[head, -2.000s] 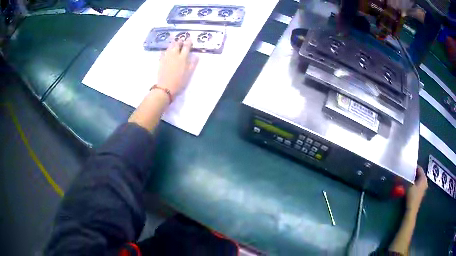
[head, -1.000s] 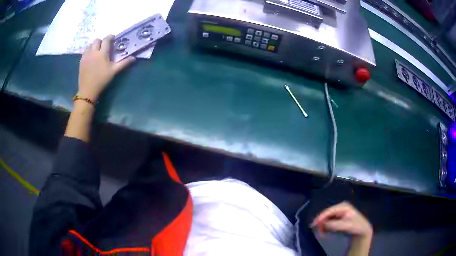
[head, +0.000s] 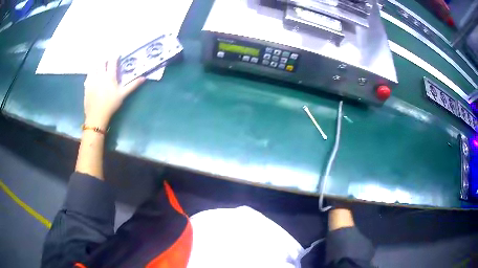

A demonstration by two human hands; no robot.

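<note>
My left hand [head: 104, 97] grips the left end of a three-ring panel [head: 152, 55] at the lower right corner of the white sheet [head: 115, 26]. The panel is slanted, its right end raised towards the machine. Two rings show; the fingers cover its left end. Of my right hand [head: 340, 219], only the wrist area shows, at the bench's front edge. Its fingers are hidden under the edge, so I cannot tell what they do.
The silver benchtop machine [head: 309, 73] stands ahead, with a control panel [head: 254, 55] and red button [head: 383, 92]. A thin rod [head: 315, 122] and a grey cable [head: 333, 152] lie before it. More panels [head: 448, 102] lie at right, one [head: 464, 167] near the right edge.
My left hand has gone from a panel farther up the sheet to gripping one at its near corner. My right hand has left the machine's right corner and dropped to the bench's front edge.
</note>
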